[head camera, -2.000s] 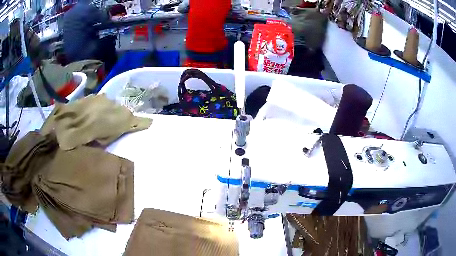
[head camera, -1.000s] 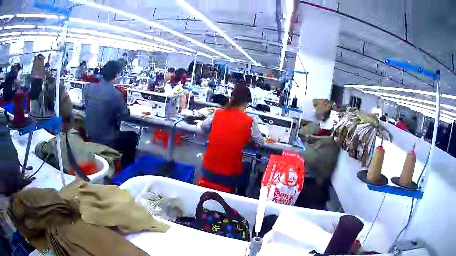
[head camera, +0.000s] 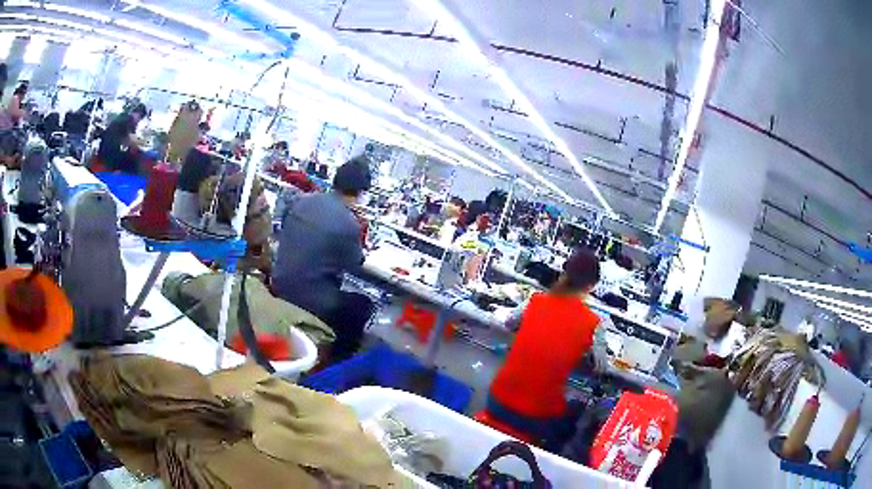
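Neither of my hands is in the picture. Nearest in front of me, a draped pile of tan-brown garment panels (head camera: 158, 406) lies at the lower left, with a lighter tan piece (head camera: 311, 430) spread over its right side. The sewing machine is out of view below. The white trough (head camera: 459, 420) shows at the bottom edge, with the handle of the black bag (head camera: 509, 449) and some pale cloth in it.
A person in a red vest (head camera: 543, 358) and one in dark grey (head camera: 316, 250) sit at machine tables ahead. A red and white bag (head camera: 635, 435) stands behind the trough. Thread cones (head camera: 801, 430) are at right, a maroon cone (head camera: 156, 199) and orange disc (head camera: 34, 309) at left.
The view has tilted up from the machine table, then turned left. The machine and the flat ribbed panel have left the picture, and more of the factory shows.
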